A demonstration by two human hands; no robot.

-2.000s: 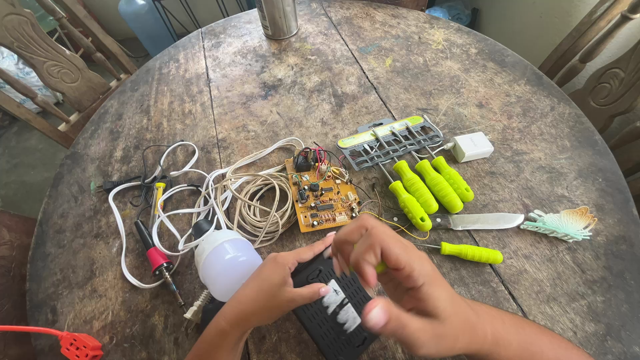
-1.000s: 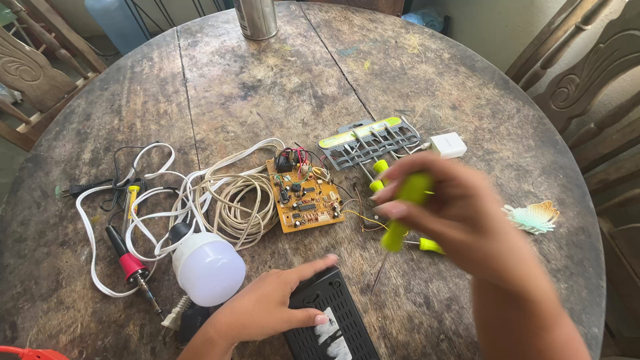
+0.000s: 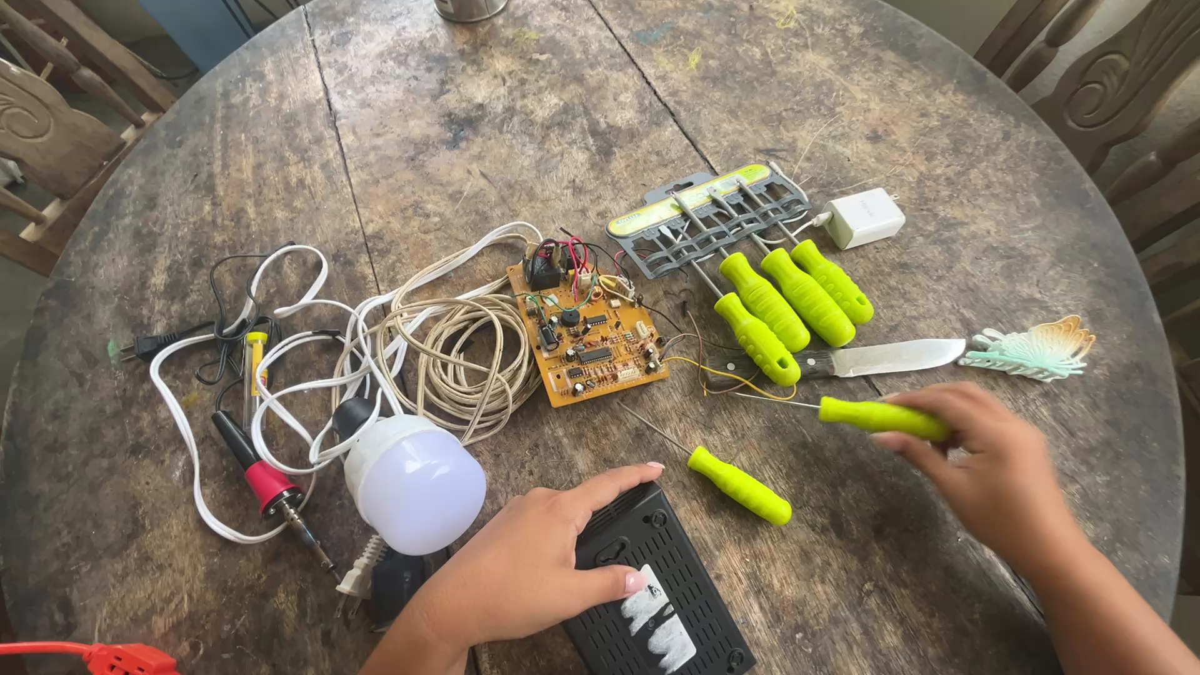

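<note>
My left hand (image 3: 539, 553) rests on a black vented plastic case (image 3: 670, 581), thumb on its worn white label. At the right, my right hand (image 3: 984, 459) grips the green handle of a screwdriver (image 3: 881, 418), its shaft pointing left. Another green-handled screwdriver (image 3: 741, 485) lies on the table between my hands. Above it sit a brown circuit board (image 3: 595, 342) with coloured wires and a grey screwdriver rack (image 3: 708, 220) holding several green-handled screwdrivers (image 3: 808, 295). A kitchen knife (image 3: 895, 357) lies just beyond my right hand.
A white LED bulb (image 3: 415, 483), coiled cable (image 3: 469, 366) and a soldering iron (image 3: 258, 476) lie at left. A white power adapter (image 3: 864, 217) is at upper right, a butterfly-shaped ornament (image 3: 1031, 349) below it. An orange-red cord end (image 3: 127, 659) is at lower left. Wooden chairs (image 3: 1116, 75) flank the round table (image 3: 525, 112).
One second ago my right hand held a green-handled screwdriver raised; now it holds one low near the knife. Another lies beside the black case. My left hand stays on the case.
</note>
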